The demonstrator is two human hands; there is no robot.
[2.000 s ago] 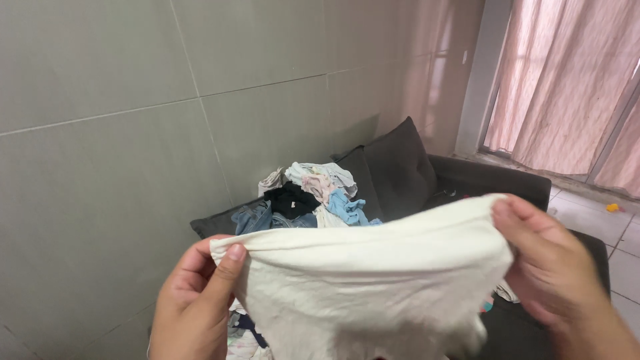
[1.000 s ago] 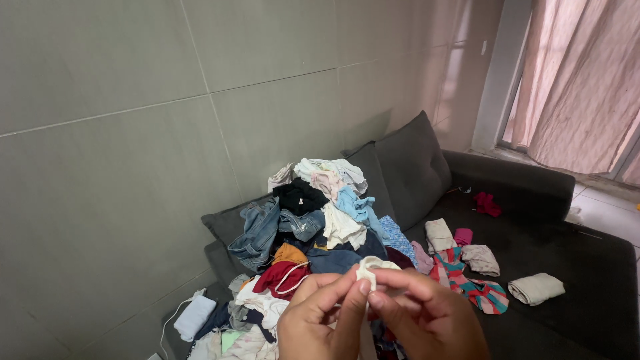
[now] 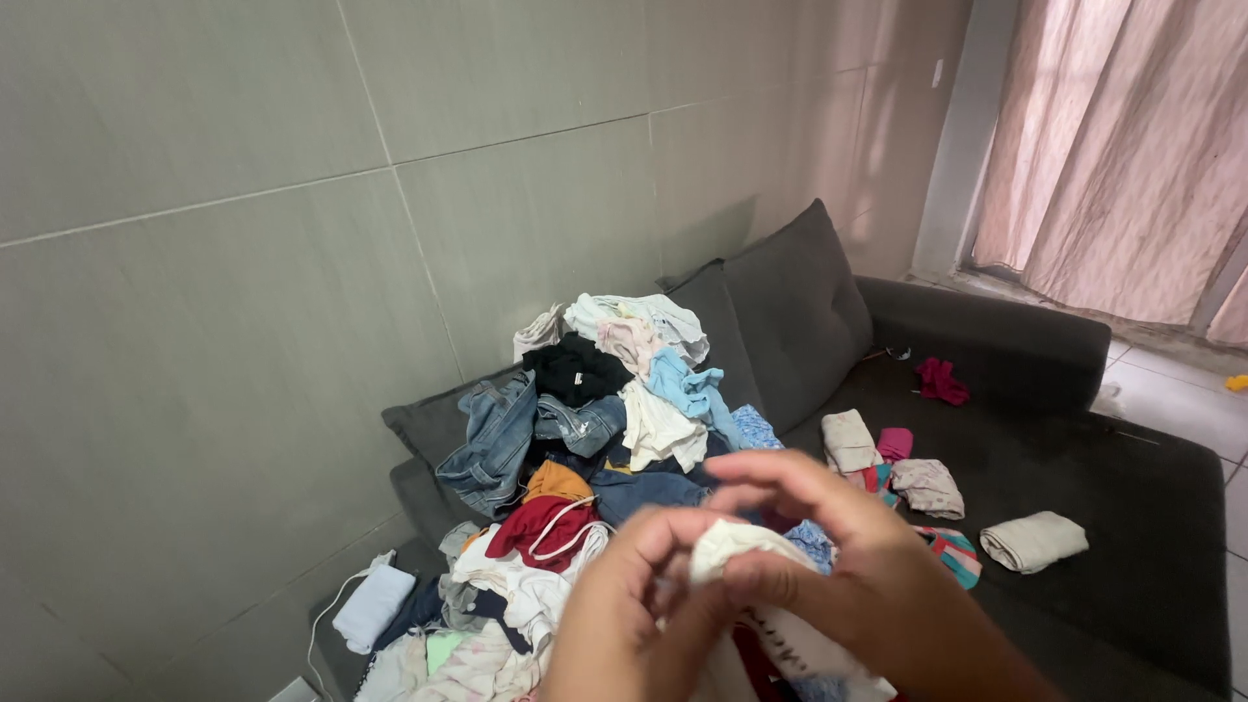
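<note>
A white cloth garment (image 3: 746, 546) is bunched between my two hands at the lower middle of the view. My left hand (image 3: 639, 604) pinches it from the left, its fingers somewhat blurred. Over its right side lie the thumb and fingers of my right hand (image 3: 838, 575), the index finger raised off the cloth. Part of the garment hangs below, partly hidden by the hands. Behind them is a heap of mixed clothes, with denim jeans (image 3: 492, 439), a black garment (image 3: 575, 370), a red garment with a white cord (image 3: 546, 531) and a light blue garment (image 3: 687, 380).
The heap lies on a dark grey sofa (image 3: 1092, 487) against a tiled wall. Folded cloths, including a cream one (image 3: 1033, 541) and a patterned one (image 3: 928, 487), rest on the seat at right. A crimson cloth (image 3: 942, 381) lies near the armrest. Pink curtains (image 3: 1102, 156) hang at upper right.
The white garment was stretched wide between both hands two seconds ago, then gathered into a small bunch. Since one second ago the fingers of my right hand have spread.
</note>
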